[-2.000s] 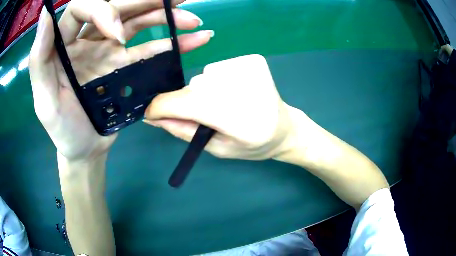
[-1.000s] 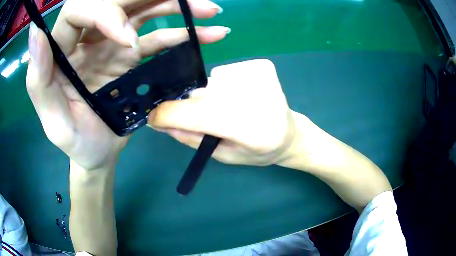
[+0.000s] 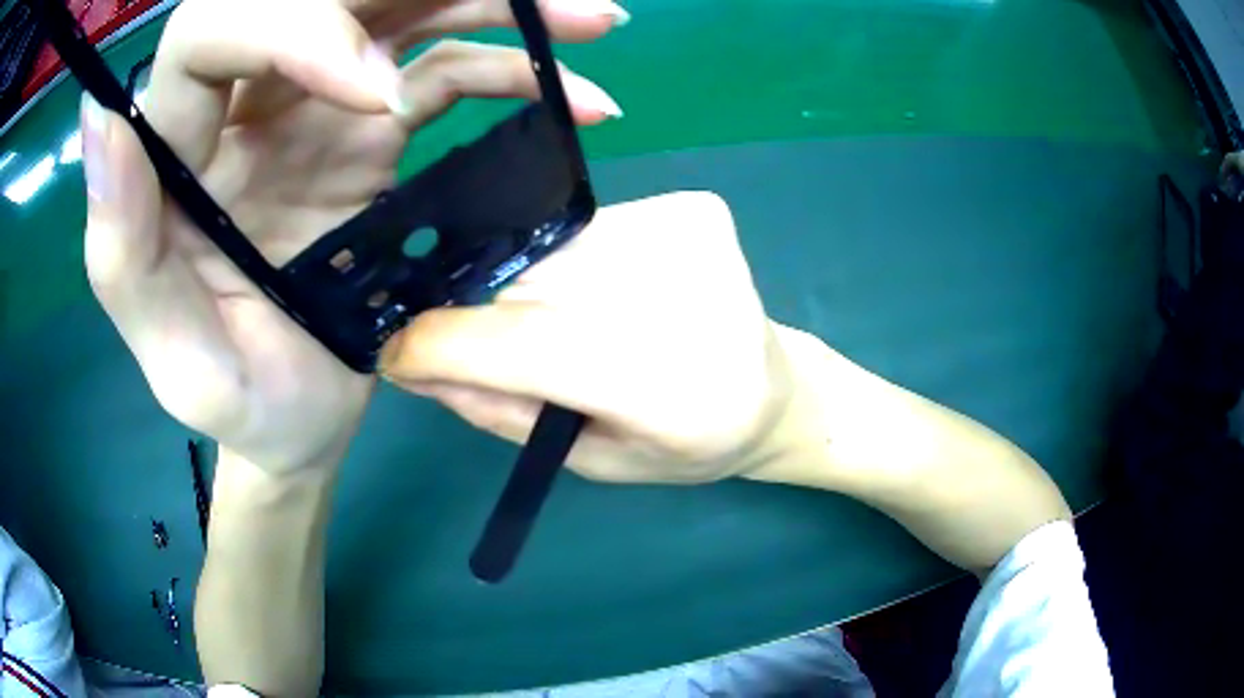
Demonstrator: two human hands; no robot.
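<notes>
A black phone middle frame (image 3: 464, 191) is held tilted above the bench, its solid plate with round and square holes toward me. My left hand (image 3: 259, 273) holds it by the side rails, fingers behind and around it. My right hand (image 3: 614, 341) has its thumb tip at the plate's near edge, by the lower left corner. The dark flat end of the tweezers (image 3: 525, 498) sticks out below my right palm; their tips are hidden.
A dark-green mat (image 3: 928, 286) covers the bench. At the left lie a dark thin tool (image 3: 199, 484) and tiny dark parts (image 3: 161, 533). Red edging (image 3: 102, 25) shows top left. Another black frame (image 3: 1176, 246) lies at the far right, beside a dark-clothed person (image 3: 1187, 409).
My left hand and the frame have moved right and slightly down, and the frame has turned a little. My right thumb has shifted along the plate's edge to its left corner. The thin tool is newly uncovered.
</notes>
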